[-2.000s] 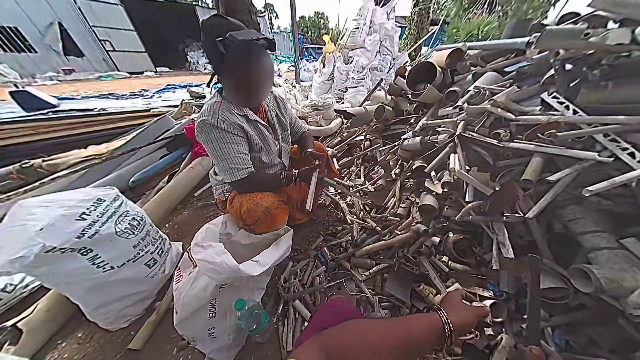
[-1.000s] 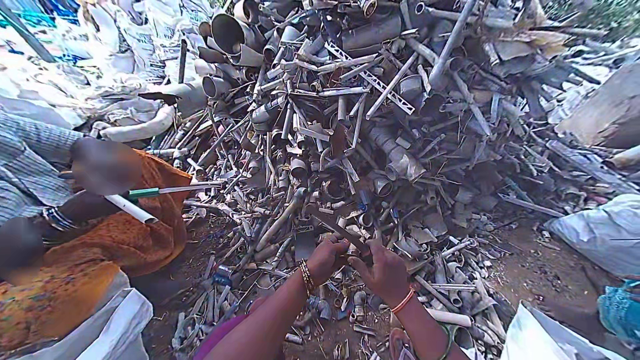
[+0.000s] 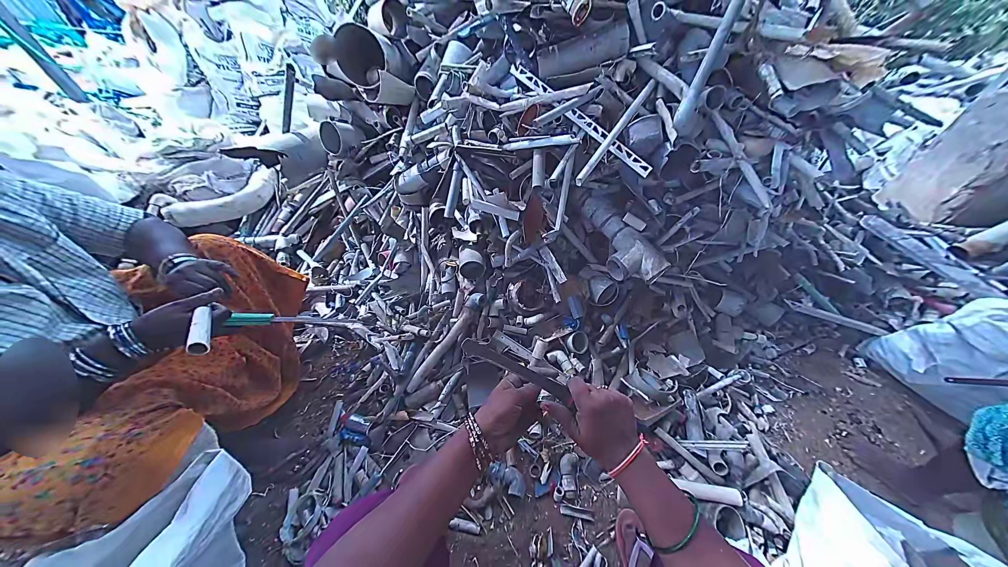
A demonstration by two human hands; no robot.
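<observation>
Both my hands are together low in the middle of the head view, over a heap of scrap plastic pipe [image 3: 622,244]. My left hand [image 3: 508,409] and my right hand [image 3: 598,417] both grip a long, flat dark strip [image 3: 516,365], which slants from upper left down to my right fingers. Its material is not plain. Beyond the hands lie broken pipe lengths, an elbow-ended pipe [image 3: 445,342] and short fittings. Small pipe pieces [image 3: 568,472] lie on the soil below my wrists.
At left, a seated person [image 3: 150,339] holds a short white pipe [image 3: 199,331] and a green-handled tool [image 3: 250,319]. White sacks [image 3: 173,520] stand at lower left, lower right [image 3: 858,520] and right [image 3: 953,354]. A large pale rounded object [image 3: 957,165] lies at upper right.
The view has swung right and down since two seconds ago. Then one arm reached into the pipe heap at lower right; now both my hands are together on the strip, as they were one second ago.
</observation>
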